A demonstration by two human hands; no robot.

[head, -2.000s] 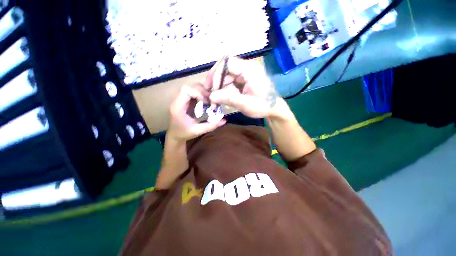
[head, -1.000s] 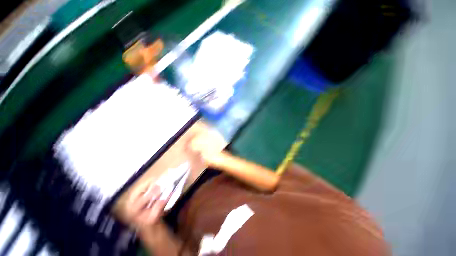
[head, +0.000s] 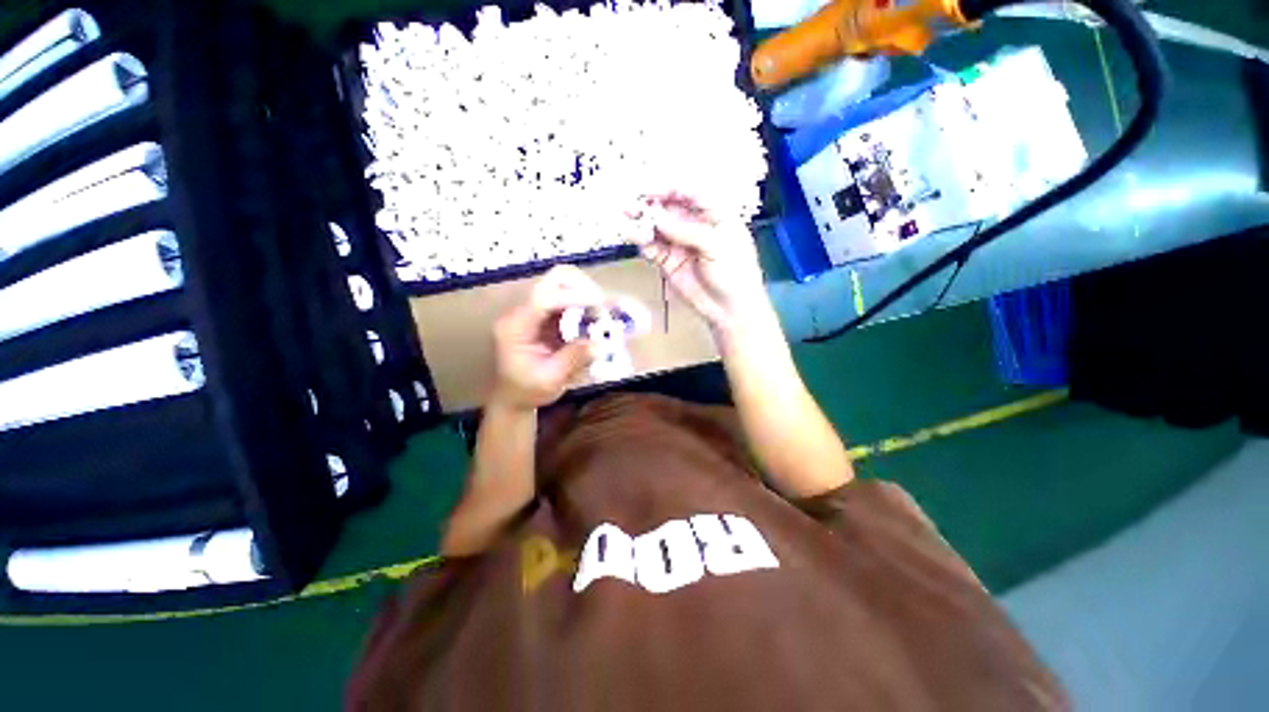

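Observation:
My left hand (head: 540,341) holds a small white part (head: 607,342) with rounded lobes over the tan cardboard sheet (head: 466,348). My right hand (head: 700,257) is raised to the upper right of it, apart from it, over the near edge of the parts tray. Its fingertips are bunched; the glare of the white parts behind hides whether they pinch something. The parts tray (head: 557,139), heaped with small white parts, lies straight ahead.
An orange screwdriver (head: 863,35) hangs at upper right, its thick black cord curving over the bench. Below it a blue tray (head: 800,230) holds a white screw box (head: 960,153). At left stand black slotted trays (head: 230,278) with white tubes (head: 98,285).
The blurred view has swung back and steadied. My left hand now holds the lobed white part up. My right hand has risen to the tray's near edge. The screwdriver now shows at upper right.

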